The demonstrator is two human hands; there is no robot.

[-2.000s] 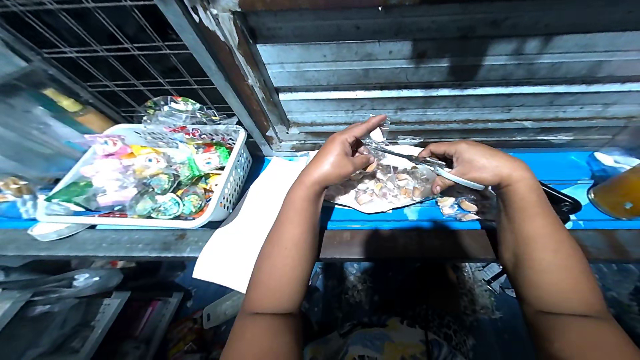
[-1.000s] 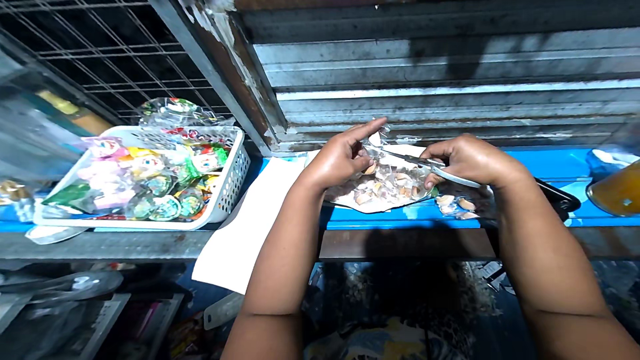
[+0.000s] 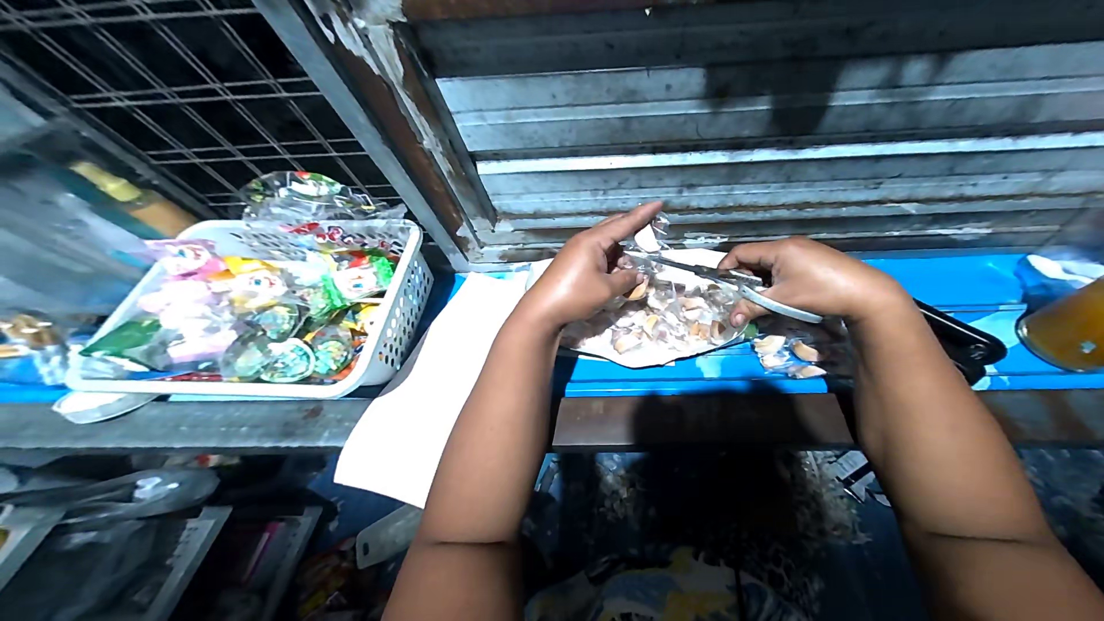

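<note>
My left hand (image 3: 595, 266) pinches a small clear plastic packet (image 3: 653, 235) with a pale piece in it, its index finger extended. In my right hand (image 3: 793, 280) is a pair of scissors (image 3: 703, 271), blades pointing left toward the packet and reaching my left fingertips. Below both hands, many small packets with pale and tan pieces (image 3: 660, 323) lie heaped on white paper. A few more tan pieces in clear plastic (image 3: 789, 355) lie on the blue surface by my right wrist.
A white perforated basket (image 3: 401, 302) of colourful wrapped items stands left, beside a long white paper sheet (image 3: 440, 379). A black object (image 3: 970, 341), perhaps a phone, lies past my right forearm, near a container of orange-brown contents (image 3: 1069, 328). Corrugated metal (image 3: 604, 172) rises behind.
The packet by my left fingertips has shifted a little, and the scissors' blades look closer together than two seconds ago. Both hands stay in nearly the same place.
</note>
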